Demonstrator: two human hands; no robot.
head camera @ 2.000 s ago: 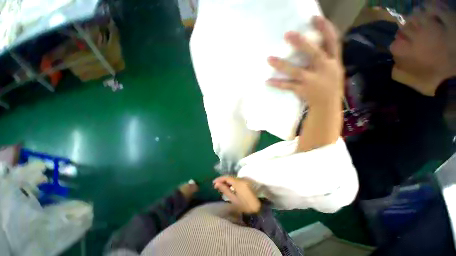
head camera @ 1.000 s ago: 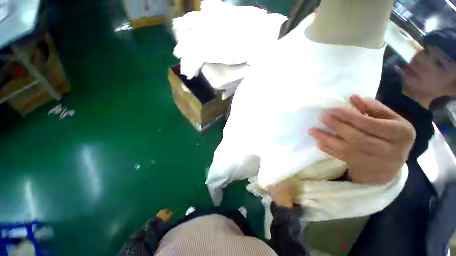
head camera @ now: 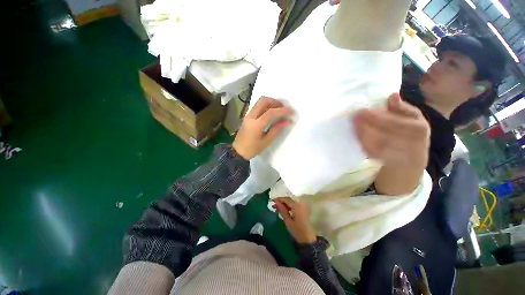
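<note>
A white top (head camera: pixel 322 124) is on a pale dress form (head camera: pixel 368 23) in front of me. My left hand (head camera: pixel 260 128) is at the top's left side, fingers bent and apart from the thumb, its blurred fingertips against the cloth. My right hand (head camera: pixel 295 218) is low, fingers curled beside the lower edge of the white cloth; whether it pinches any is unclear. A co-worker's blurred hand (head camera: pixel 394 135) is at the top's right side. A second white garment (head camera: pixel 368 216) hangs over the co-worker's forearm.
The co-worker (head camera: pixel 455 80), in a dark cap and top, stands at the right. An open cardboard box (head camera: pixel 184 115) stands on the green floor at the left, beside piled white garments (head camera: pixel 213 29). A black padded surface (head camera: pixel 411 248) is at the lower right.
My left hand has risen from near my waist to the top's left side. My right hand is slightly lower and left. The view has turned right, and the form and box sit further left.
</note>
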